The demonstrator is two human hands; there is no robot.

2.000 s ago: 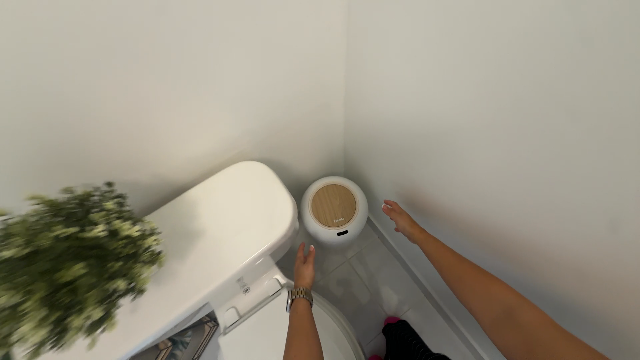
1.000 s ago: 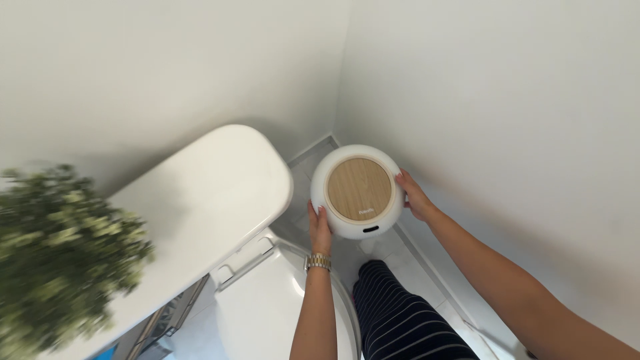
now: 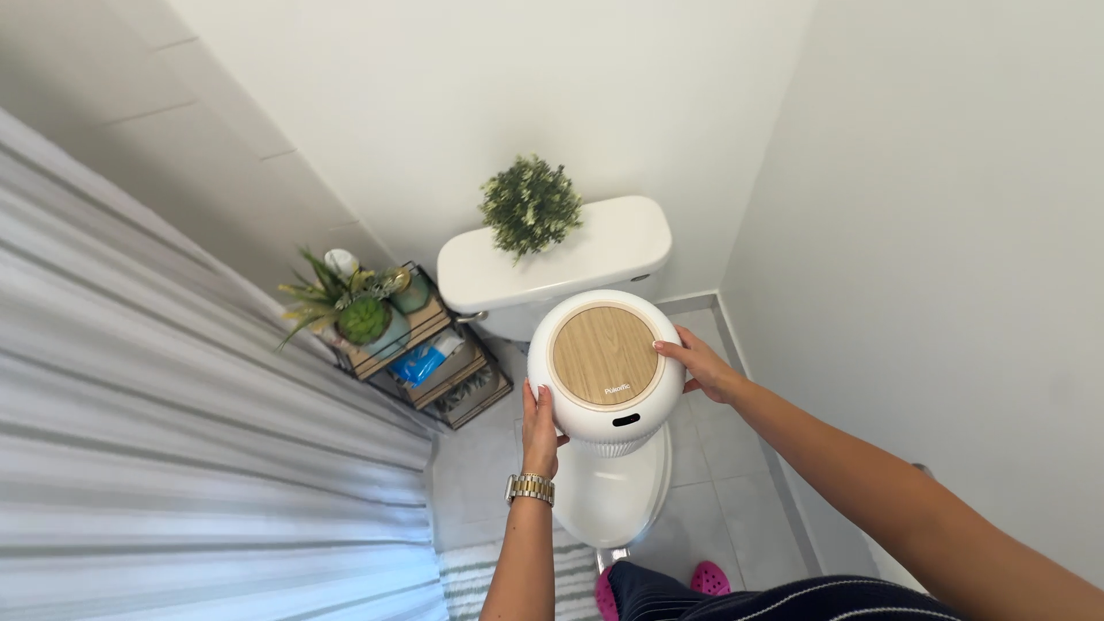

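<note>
A round white bin [image 3: 565, 414] with a wood-look disc on its lid [image 3: 605, 355] and a small dark sensor window on its front is held up above the toilet. My left hand [image 3: 542, 431], with a metal-band watch at the wrist, grips its left side. On its right side, my right hand [image 3: 703, 366] holds on, the thumb over the lid's edge. Beneath the bin is the closed toilet lid [image 3: 604, 500]. Behind it stands the toilet tank [image 3: 552, 276], partly covered by the bin.
A green plant [image 3: 531, 207] sits on the tank. To the left, a tiered wire-and-wood shelf [image 3: 414, 332] carries potted plants and a blue packet [image 3: 420, 362]. A striped curtain [image 3: 198, 414] hangs at far left; a wall rises close on the right. A striped rug [image 3: 492, 569] lies beside the toilet.
Two seconds ago the bin stood in the corner beside the tank, with both hands apart from it. Both hands took hold of it, and it is now over the toilet. The view has shifted widely.
</note>
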